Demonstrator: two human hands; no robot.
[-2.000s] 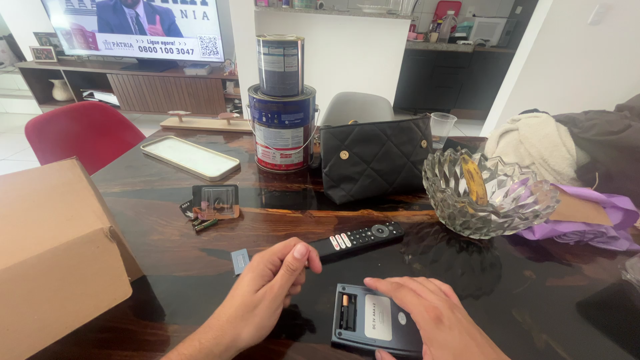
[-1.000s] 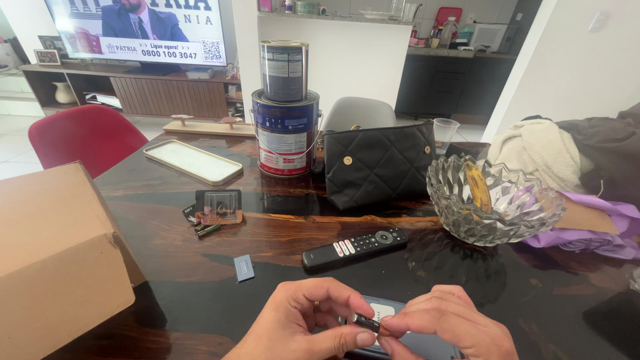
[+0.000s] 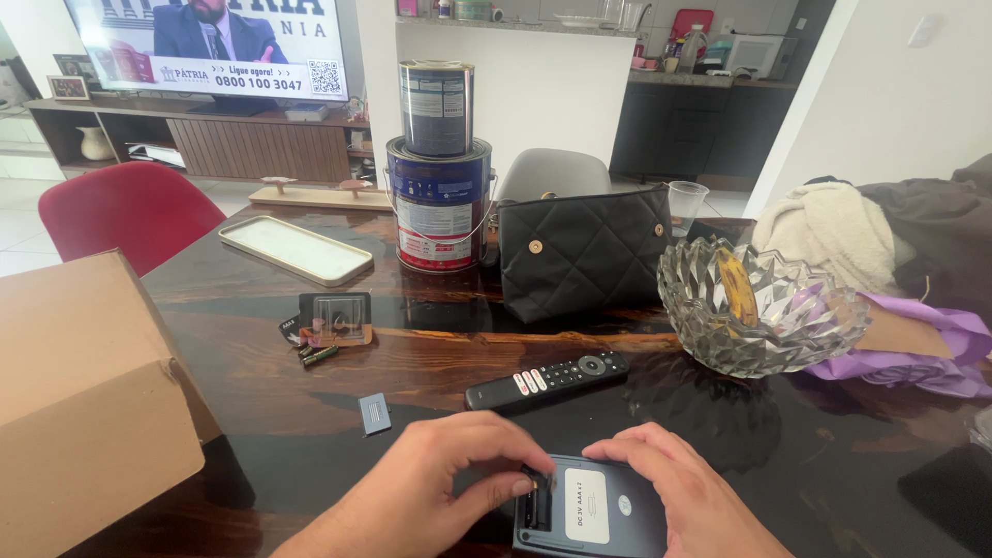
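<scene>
A dark blue-grey battery-powered device (image 3: pixel 612 508) lies back side up on the table near me, its battery compartment (image 3: pixel 536 504) uncovered. My left hand (image 3: pixel 457 480) has its thumb and forefinger closed on a small battery (image 3: pixel 535 474) at the upper end of that compartment, largely hidden by the fingers. My right hand (image 3: pixel 674 480) rests on the device's far and right edges, holding it. A small grey-blue battery cover (image 3: pixel 375 415) lies beyond my left hand. Loose AAA batteries (image 3: pixel 319 356) sit beside an opened blister pack (image 3: pixel 338 318).
A black remote control (image 3: pixel 549 381) lies just beyond the device. Farther back are a glass bowl (image 3: pixel 763 310) with a banana (image 3: pixel 736 287), a black quilted bag (image 3: pixel 585 252), stacked paint cans (image 3: pixel 439 205) and a cream tray (image 3: pixel 298 249). A cardboard box (image 3: pixel 93 380) stands at left.
Two seconds ago my right hand held the device with its compartment showing. One second ago both hands held a battery above it. Now my left hand is at the compartment and my right is back on the device.
</scene>
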